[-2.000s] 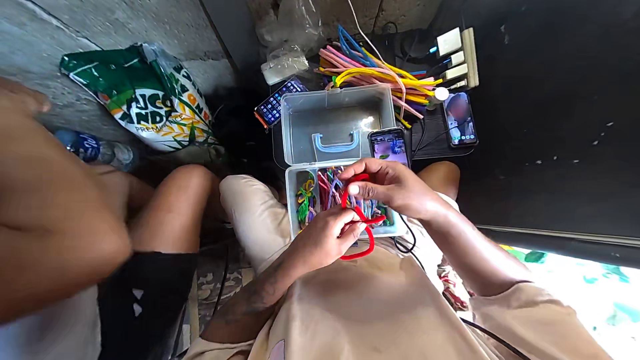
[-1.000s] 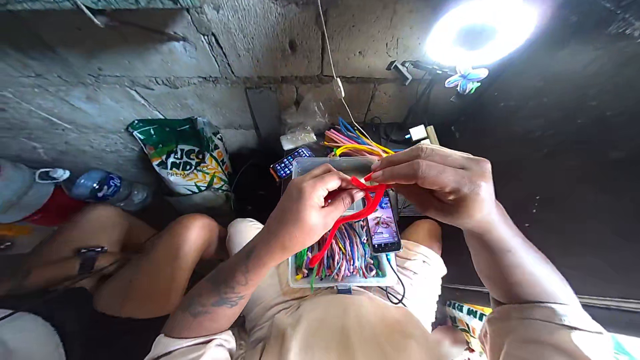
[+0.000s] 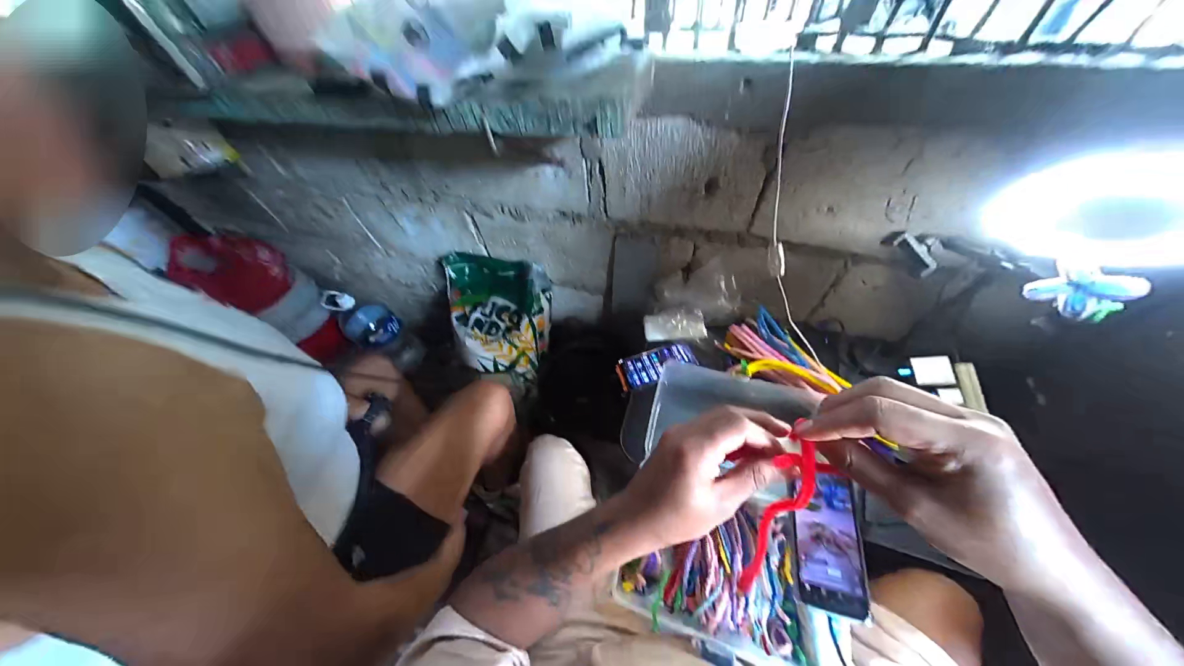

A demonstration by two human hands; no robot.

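Observation:
Between my two hands is a red fuzzy pipe cleaner (image 3: pixel 766 536), bent at the top, with one wavy end hanging down. My left hand (image 3: pixel 708 472) pinches it from the left, and my right hand (image 3: pixel 911 453) pinches its upper end with thumb and forefinger. Below them, a clear plastic box (image 3: pixel 638 606) holds many thin multicoloured strands (image 3: pixel 708 583). A lit smartphone (image 3: pixel 831 555) leans at the box's right side, beneath my right hand. The box's raised lid (image 3: pixel 689 398) is partly hidden behind my left hand.
Behind the box lie a bundle of pink, blue and yellow strands (image 3: pixel 777 356), another phone (image 3: pixel 657 365) and white plugs (image 3: pixel 932 371). A person (image 3: pixel 157 444) sits close at left. A green bag (image 3: pixel 499 314) stands by the block wall. A bright ring light (image 3: pixel 1101 208) is at right.
The view has tilted up and swung left. Both hands have risen from over the box since the oldest frame, with the red pipe cleaner still between them. The seated person shows more fully.

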